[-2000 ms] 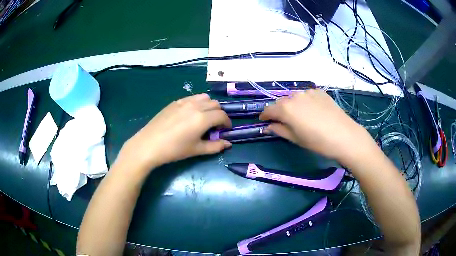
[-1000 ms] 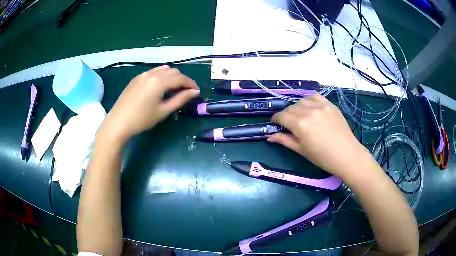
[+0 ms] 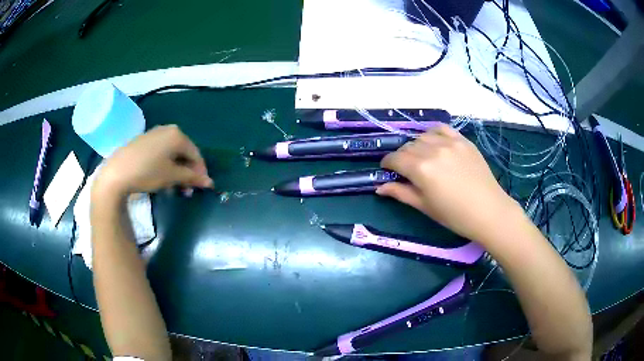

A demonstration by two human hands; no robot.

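Observation:
My right hand (image 3: 448, 169) holds the rear part of a black and pink-lilac 3D pen (image 3: 335, 183) lying on the bench, its dark tip pointing left. A second 3D pen (image 3: 318, 147) lies just above it, its rear partly under my fingers; both show small lit displays. A thin whitish filament scrap (image 3: 229, 197) trails left from the held pen's tip. My left hand (image 3: 157, 163) is blurred, over the crumpled white tissue (image 3: 141, 215), fingertips close to the scrap; whether they pinch anything cannot be told. Small scraps also lie near the other pen tips.
More pens lie at the white board's (image 3: 367, 56) edge, below the held pen, and at far left (image 3: 40, 173). A light-blue roll (image 3: 106, 121) and flat white card (image 3: 63, 189) are left. Clear filament coils (image 3: 565, 204), black cables and red-yellow scissors (image 3: 624, 211) are right.
My left hand has moved from the pens to the left, over the tissue. The second pen has shifted left. My right hand stays on the lower pen's rear.

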